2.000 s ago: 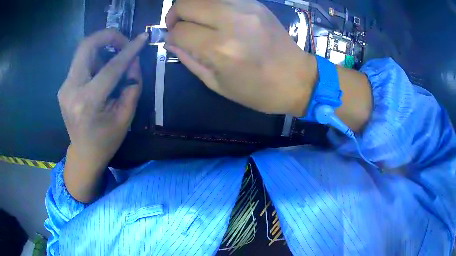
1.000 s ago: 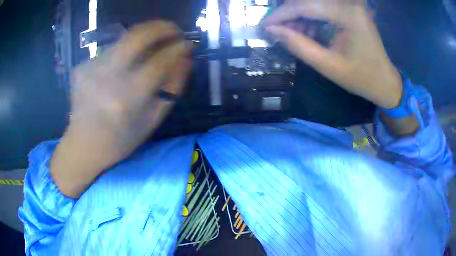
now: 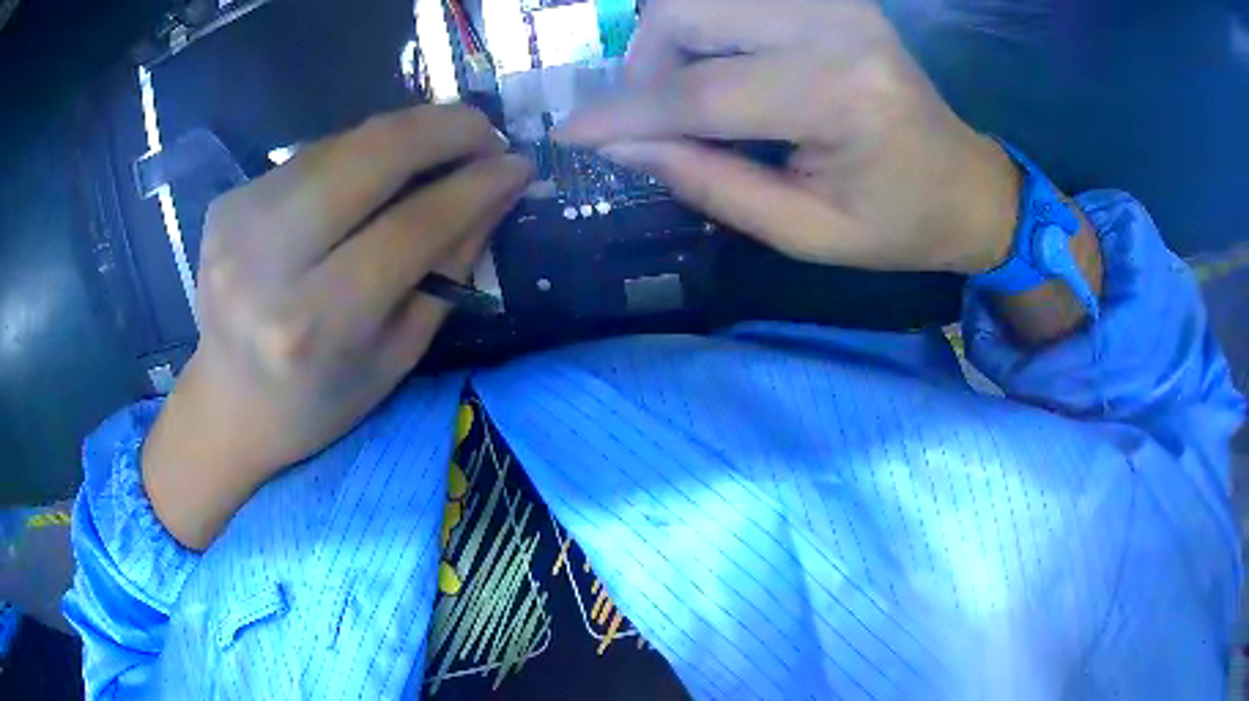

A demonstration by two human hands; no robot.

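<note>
The opened device body (image 3: 308,69) lies in front of me, its mainboard (image 3: 603,178) showing between my hands. My left hand (image 3: 329,260) is over the body, fingertips pinched at the board's left edge. A small dark tool (image 3: 462,292) sticks out below its curled fingers. My right hand (image 3: 836,137) is over the board's right side, thumb and finger close together near my left fingertips. A pale, blurred strip or foil (image 3: 541,96) lies just above the fingertips; I cannot tell whether either hand grips it.
Red and black wires (image 3: 470,34) run at the top, beside bright silver patches. A green patch (image 3: 615,25) shows near my right fingers. A flat flex cable (image 3: 188,162) crosses a pale strip (image 3: 171,226) at left. A blue strap (image 3: 1041,233) is on my right wrist.
Both hands have moved from the flex cable at the body's left side to the board. The view has shifted right, and the hands have come close together again over the board.
</note>
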